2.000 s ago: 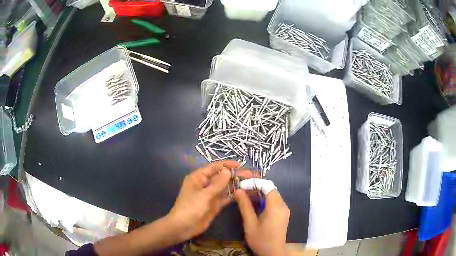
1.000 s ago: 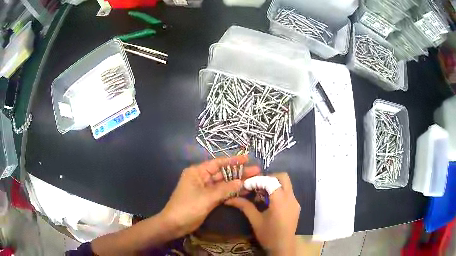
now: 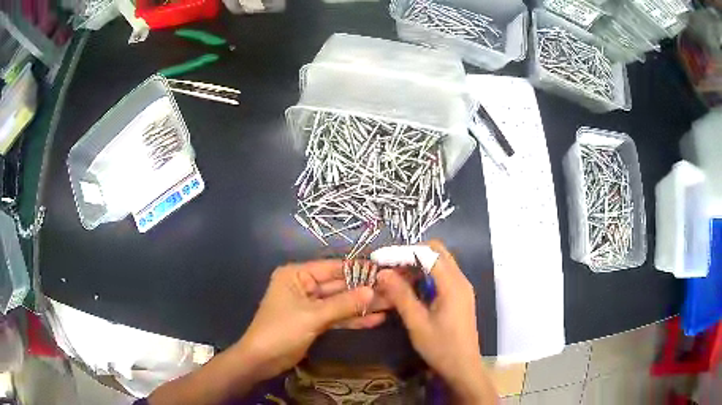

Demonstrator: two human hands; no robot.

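Note:
My left hand (image 3: pixel 305 297) holds several slim metal rods (image 3: pixel 360 274) side by side between thumb and fingers, tips up. My right hand (image 3: pixel 439 308) is close against them at the right, its thumb near the rods. A white wrap (image 3: pixel 402 255) covers one right-hand finger, stretched toward the heap. Something blue-handled (image 3: pixel 428 288) shows in the right palm, mostly hidden. Just beyond the hands, a heap of rods (image 3: pixel 372 174) spills from a clear tub (image 3: pixel 380 75) tipped on its side.
A scale (image 3: pixel 169 205) with a lit display and a clear tub (image 3: pixel 83 182) are at left. Green-handled pliers (image 3: pixel 190 66) lie upper left. A long paper (image 3: pixel 526 237) with a black pen (image 3: pixel 496 130) is right of centre. Tubs of rods (image 3: pixel 608 198) stand at right and upper right.
The view has shifted. The rods in my left hand show as a row now, unlike in the oldest frame. My wrapped right finger has straightened and extended left toward the heap's near edge.

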